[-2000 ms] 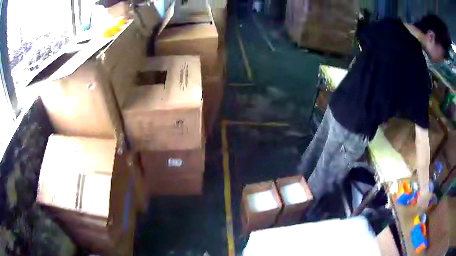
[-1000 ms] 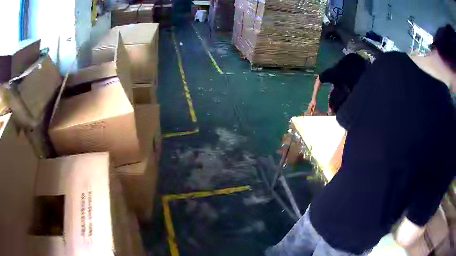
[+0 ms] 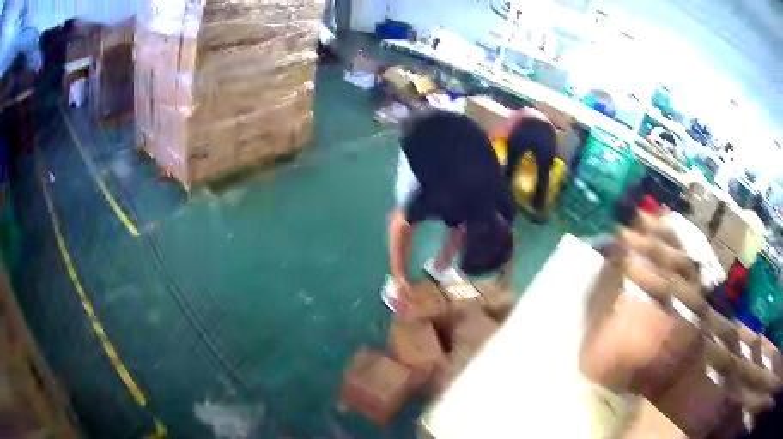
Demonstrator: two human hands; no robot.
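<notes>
Neither my left hand nor my right hand shows in the picture. Nearest in front of me is a pale, white-topped table (image 3: 524, 347), running from the bottom centre up to the right. Blurred brown cartons (image 3: 695, 360) stand in rows along its right side, some with white patches. A small brown box (image 3: 375, 383) sits on the green floor left of the table, with several more boxes (image 3: 421, 340) beside it.
A person in dark clothes (image 3: 455, 171) bends over the floor boxes. Another person (image 3: 532, 150) bends near yellow and green crates (image 3: 598, 176). A film-wrapped carton stack (image 3: 249, 94) stands back left. Yellow floor tape (image 3: 86, 300) runs along the left. Shelving lines the back right.
The view has swung to the right. The large cartons on the left and the near standing person have left the picture; the wrapped stack now lies at the left, and the bending person is nearer the middle.
</notes>
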